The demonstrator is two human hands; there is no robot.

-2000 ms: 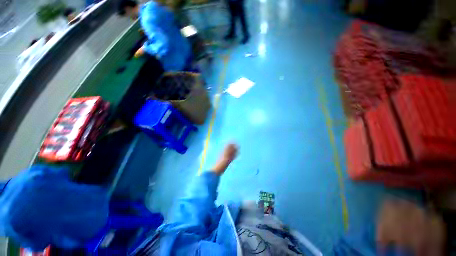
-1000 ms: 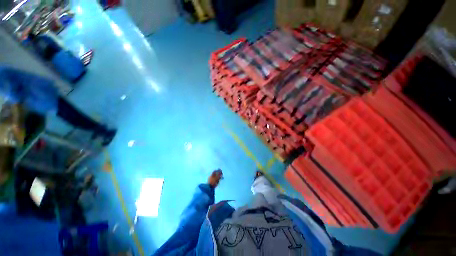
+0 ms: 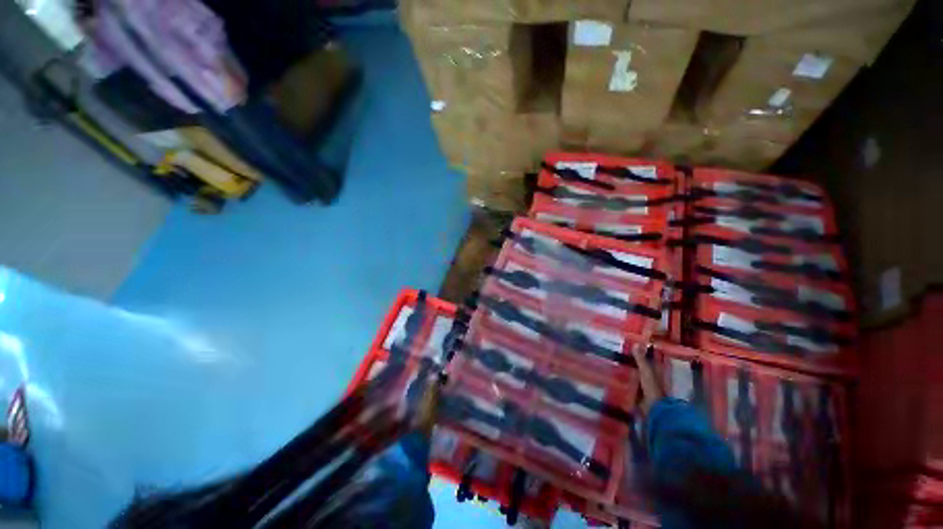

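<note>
A red watch tray (image 3: 553, 341) holds several black-strapped watches over white liners under shiny film. It lies at an angle over other trays. My left hand (image 3: 426, 405), dark and blurred, is at its left edge. My right hand (image 3: 648, 377) is at its right edge, fingers on the rim. Both hands appear to grip this tray; the fingertips are partly hidden. Whether the tray is lifted or resting cannot be told. Similar trays lie behind it (image 3: 770, 269), to its right and below its left side.
Brown cartons (image 3: 620, 93) with white labels stand behind the trays. Blue floor (image 3: 300, 269) lies to the left. A person in dark trousers (image 3: 279, 134) stands at the upper left near a yellow-and-black object (image 3: 207, 174). A dark blurred mass crosses the lower left.
The view has moved from the walkway to close over the watch trays. My hands, earlier low over the floor, are now at both sides of one tray.
</note>
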